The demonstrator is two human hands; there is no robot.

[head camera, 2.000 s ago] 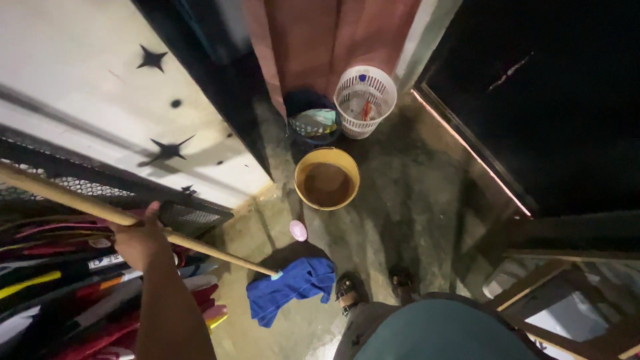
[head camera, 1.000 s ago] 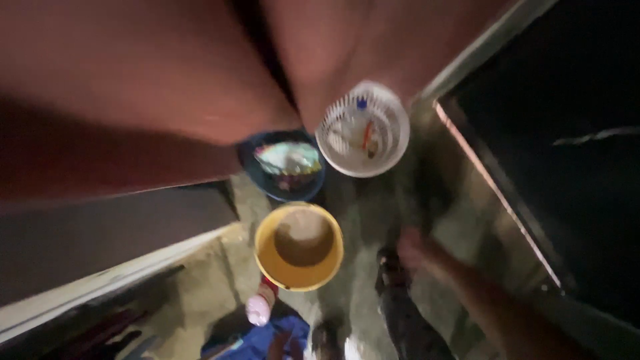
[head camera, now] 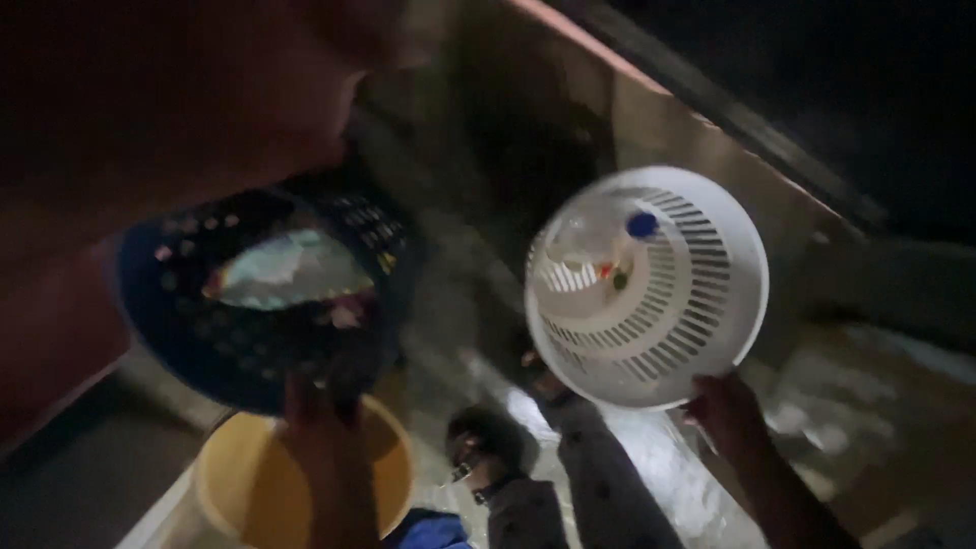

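A white slotted plastic basket [head camera: 736, 305] is gripped at its lower rim by my right hand [head camera: 724, 412]; a blue cap-like item and small red and green bits lie inside. On the left, my left hand [head camera: 324, 412] holds the near rim of a dark blue perforated basket [head camera: 164, 358], which contains a pale, crumpled wrapper [head camera: 293, 271]. Beneath my left forearm stands a yellow bucket [head camera: 393, 457], partly hidden by the arm and the dark basket. Part of a blue cloth [head camera: 431, 530] shows at the bottom edge. The picture is dim and blurred.
My sandalled feet [head camera: 473, 457] are on the concrete floor between the baskets. A reddish curtain [head camera: 152, 114] hangs at upper left. A dark panel with a light edge [head camera: 595, 46] runs across the upper right.
Both baskets stood on the floor earlier; now each is in one of my hands. The wooden pole that my left hand held two seconds ago is out of view. The view has shifted.
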